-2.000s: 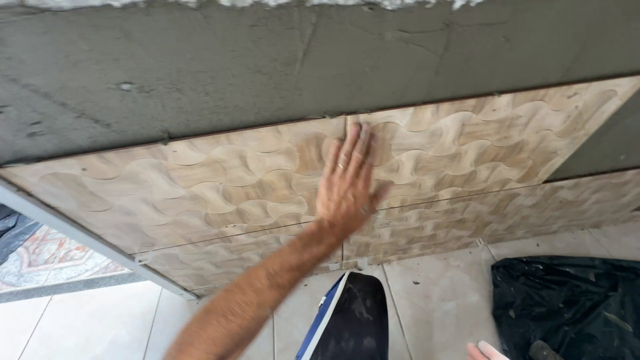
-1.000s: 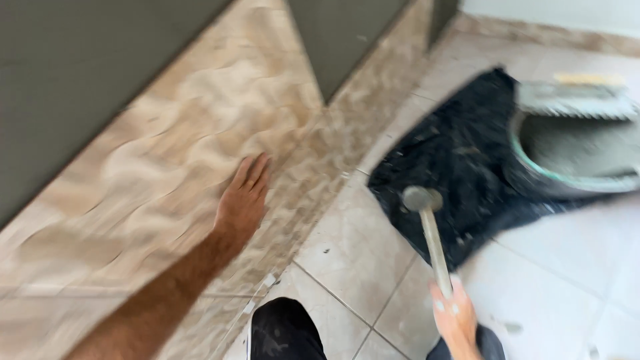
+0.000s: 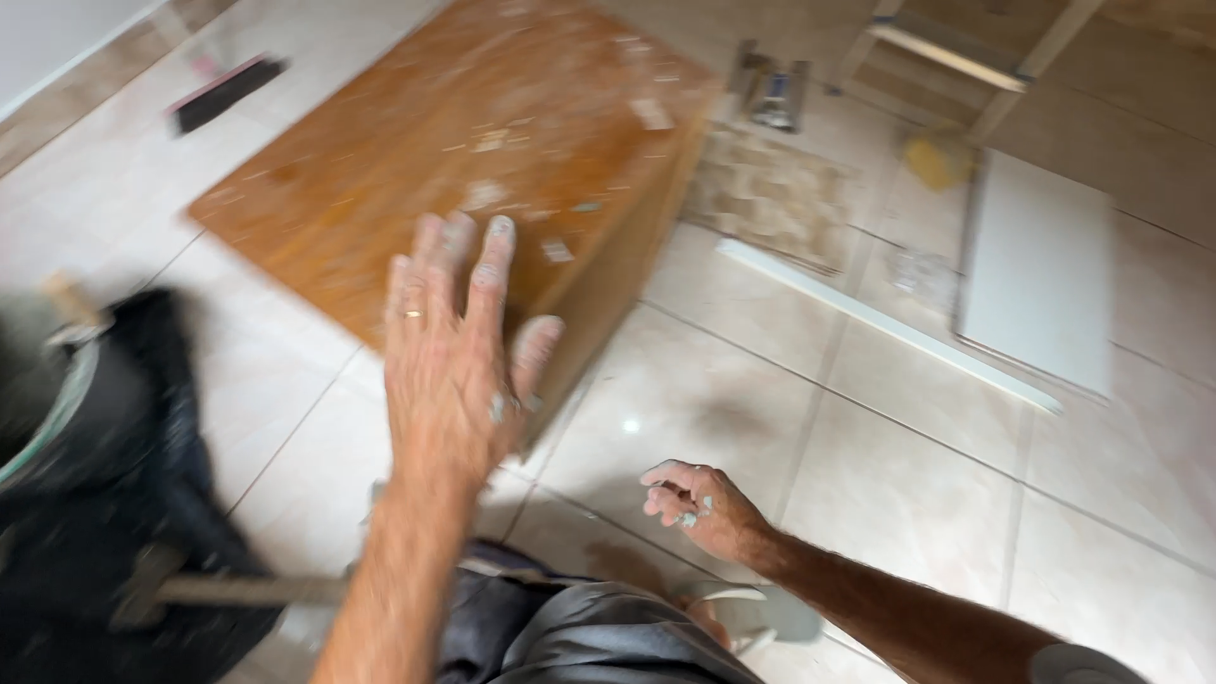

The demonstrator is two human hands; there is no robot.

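My left hand (image 3: 451,323), ringed and dusted with mortar, is spread over the near edge of an orange-brown wooden box (image 3: 418,123); whether it touches the wood I cannot tell. My right hand (image 3: 698,503) hangs above the floor tiles with its fingers curled, mortar on the thumb side, and nothing visible in it. At lower left a mallet (image 3: 237,589) lies over black plastic sheeting (image 3: 180,427), its handle end hidden behind my left forearm. Tile scraps and debris lie on the box top.
A bucket (image 3: 71,408) with a tool across its rim stands at left, and a brush head (image 3: 228,93) lies beyond. To the right are a patterned tile (image 3: 769,195), a white strip (image 3: 888,323), white tiles (image 3: 1040,275), hand tools (image 3: 774,90) and a ladder (image 3: 950,57).
The view has swung from the tiled wall to the floor and box. My left hand has left the wall tile. The mallet, in my right hand a second ago, is now out of it.
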